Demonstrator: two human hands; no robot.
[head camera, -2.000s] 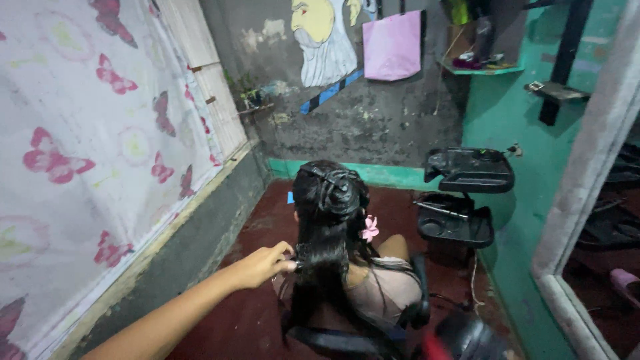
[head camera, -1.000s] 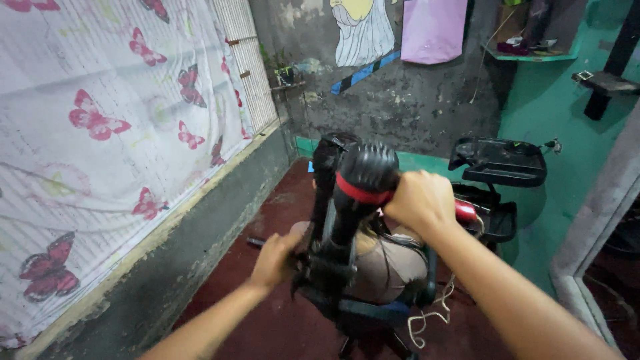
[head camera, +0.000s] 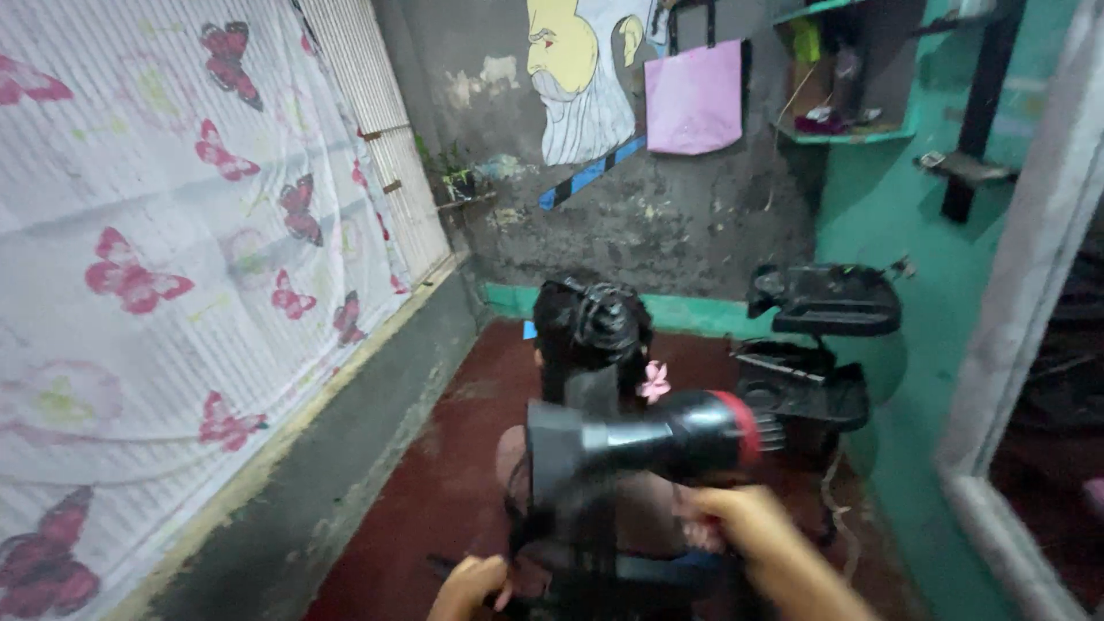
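Note:
A black hair dryer with a red band (head camera: 660, 435) lies level across the seated person's back, its flat nozzle pointing left. My right hand (head camera: 724, 517) grips its handle, blurred by motion. Low in the view, my left hand (head camera: 479, 582) is closed around a dark, thin handle that sticks out to the left; its other end is hidden by the hair. The person's long black hair (head camera: 595, 379) is pinned up on top and hangs down behind the nozzle. A pink flower clip (head camera: 655, 381) sits at the right side of the hair.
A black two-tier salon trolley (head camera: 828, 297) stands at the right, near a framed mirror (head camera: 992, 345). A butterfly-print curtain (head camera: 129, 345) hangs above a low ledge at the left. A pink bag (head camera: 694, 99) hangs on the back wall.
My right hand and the dryer, absent two seconds ago, came in upright over the head; the dryer is now level and lower. My left hand has moved lower.

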